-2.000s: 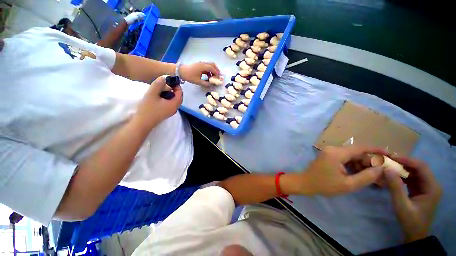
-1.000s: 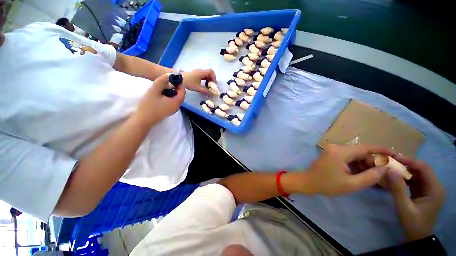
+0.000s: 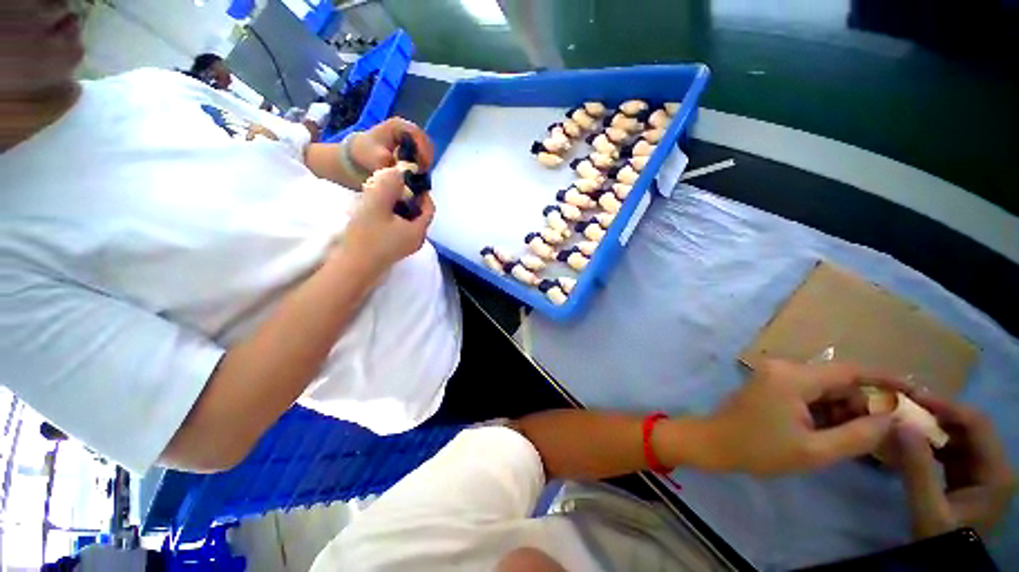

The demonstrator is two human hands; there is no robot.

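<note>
A peach, flesh-coloured hollow part [image 3: 918, 421] is held between my two hands above the sheet-covered bench, its round open end turned to the left. My left hand [image 3: 788, 419], with a red cord at the wrist, grips the open end with thumb and fingers. My right hand [image 3: 961, 464] holds the narrower end. A brown cardboard pad [image 3: 860, 324] lies just behind my hands, with some shiny clear tape on it. My fingers hide part of the piece.
A blue tray [image 3: 598, 268] to the left holds rows of peach parts with dark ends. A co-worker [image 3: 224, 246] beside it holds dark and peach pieces in both hands. A blue bin of dark parts [image 3: 380, 84] stands farther back. The dark green belt [image 3: 805, 67] runs behind the bench.
The view has shifted, so the scene sits lower and farther right. The co-worker's hand has left the tray and joined their other hand. My hands keep the same hold on the peach part.
</note>
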